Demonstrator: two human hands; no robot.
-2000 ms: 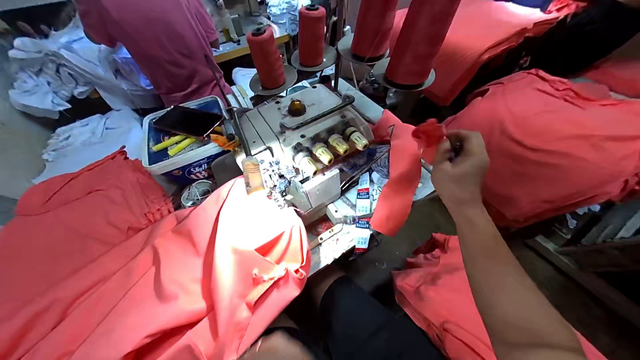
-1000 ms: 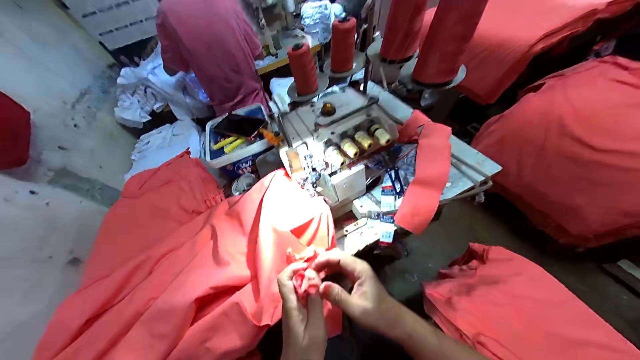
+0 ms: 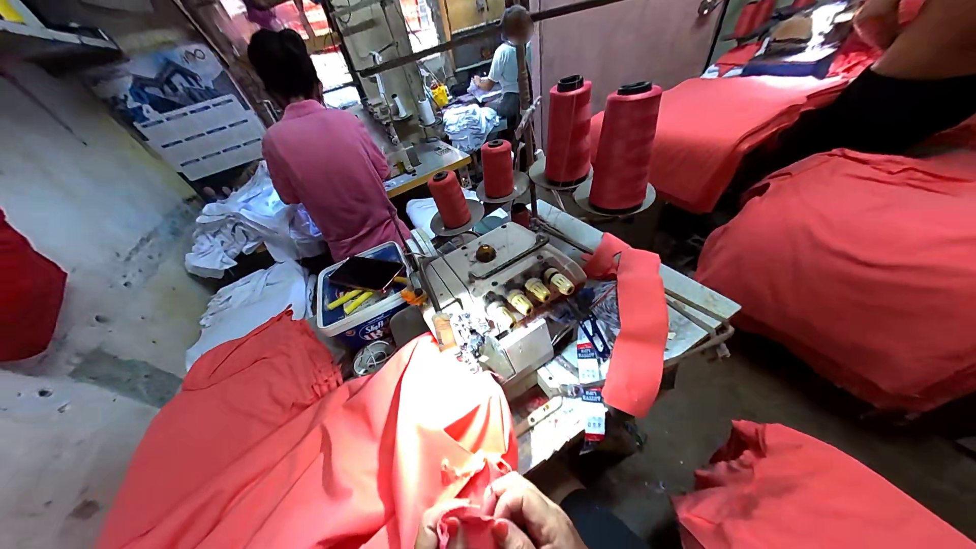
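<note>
Coral-red fabric (image 3: 366,457) spreads over the left side of the sewing table and down toward me. At the bottom centre my left hand (image 3: 450,530) and my right hand (image 3: 530,515) pinch a gathered edge of it between fingers and thumbs, close together. Just beyond them stands an overlock sewing machine (image 3: 488,267) with several yellowish tension dials (image 3: 536,288), its lamp lighting the cloth. A coral fabric strip (image 3: 639,335) hangs over the machine table's right part. Blue thread snips (image 3: 595,335) lie by printed labels (image 3: 593,412) beside the machine.
Red thread cones (image 3: 621,149) rise behind the machine. A plastic tub (image 3: 358,305) holds a phone and yellow tools. Coral fabric piles (image 3: 854,267) stand at right, with more cloth (image 3: 808,488) lower right. A person in a pink shirt (image 3: 328,175) is beyond the tub; other people are farther back.
My right hand was raised at the right near the hanging strip two seconds ago; it has come down beside my left hand, onto the gathered cloth. The view has shifted upward and left.
</note>
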